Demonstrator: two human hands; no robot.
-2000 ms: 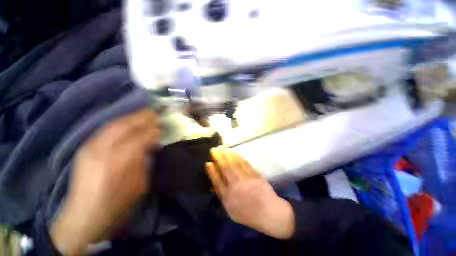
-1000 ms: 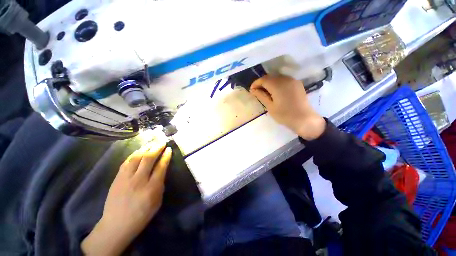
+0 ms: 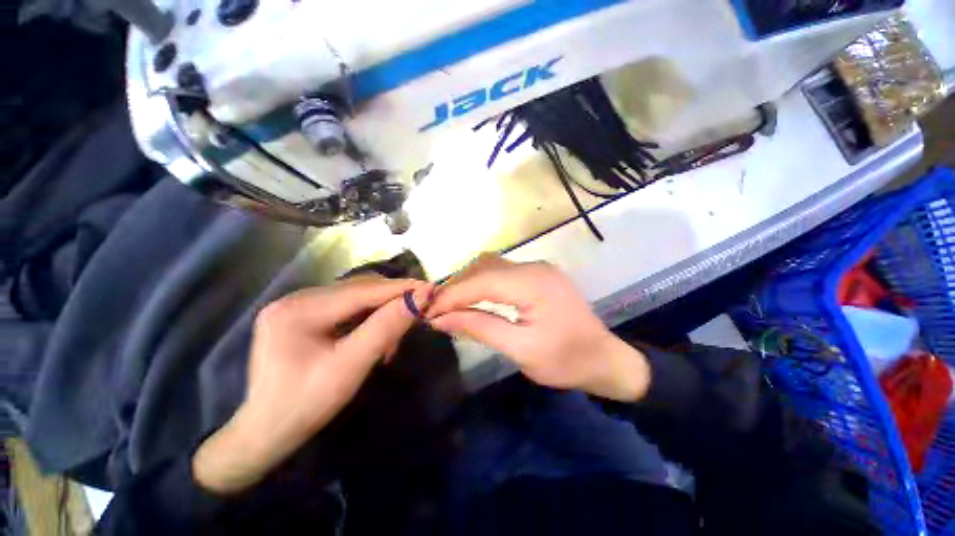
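My left hand (image 3: 330, 361) and my right hand (image 3: 539, 325) meet fingertip to fingertip in front of the needle area. Between them they hold a small dark loop strip (image 3: 413, 305), bent in a curve; most of it is hidden by the fingers. The dark grey garment (image 3: 157, 314) lies heaped left of the needle, with a darker part under my hands. The presser foot (image 3: 398, 222) is at the bright lamp spot, just beyond my fingertips. More loop strips (image 3: 592, 131) lie bunched under the machine arm.
The white sewing machine (image 3: 471, 63) with JACK lettering spans the top. A small parts tray (image 3: 836, 113) and a clear-wrapped brownish packet (image 3: 898, 79) are at the upper right. A blue basket (image 3: 838, 304) with red and white items stands at the lower right.
My right hand has come back from the strip bunch to meet my left hand. My left hand has moved slightly away from the needle. The curved strip now shows between the fingers.
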